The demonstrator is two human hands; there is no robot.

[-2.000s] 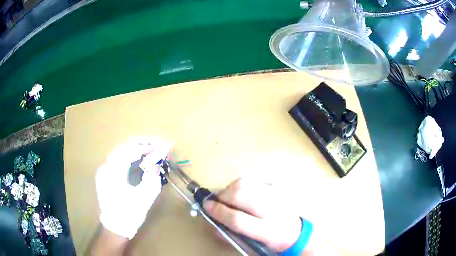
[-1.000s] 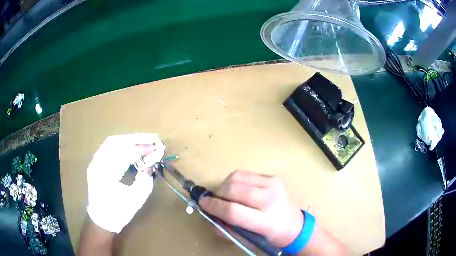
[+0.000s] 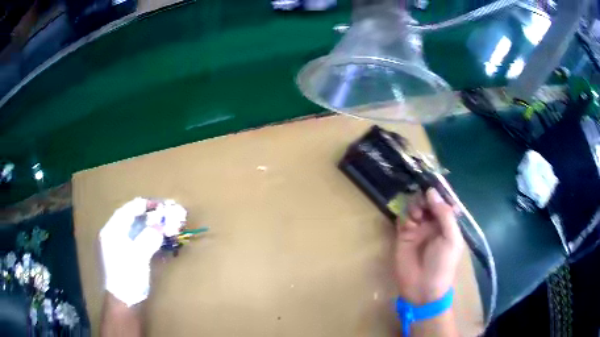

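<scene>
My left hand point(image 3: 128, 253), in a white glove, holds the wired board assembly point(image 3: 170, 220) over the left part of the tan sheet. The assembly shows a white part, a dark part and green and yellow lead wires point(image 3: 192, 232) pointing right. My bare right hand point(image 3: 431, 243), with a blue wristband point(image 3: 424, 308), holds the soldering iron point(image 3: 439, 184) at the black iron stand point(image 3: 378, 164). The iron is blurred and its tip is hidden at the stand's holder. Its cord curves down on the right.
A clear funnel hood point(image 3: 378, 85) hangs above the stand. The green conveyor belt point(image 3: 164, 99) runs behind the tan sheet point(image 3: 263, 263). Heaped assemblies point(image 3: 33, 273) lie at the left. A white bundle point(image 3: 536, 176) and dark cables point(image 3: 493, 112) are at the right.
My right hand has moved right and away from the assembly, bringing the iron to the stand. My left hand still holds the assembly, now farther left in view. The camera view has shifted.
</scene>
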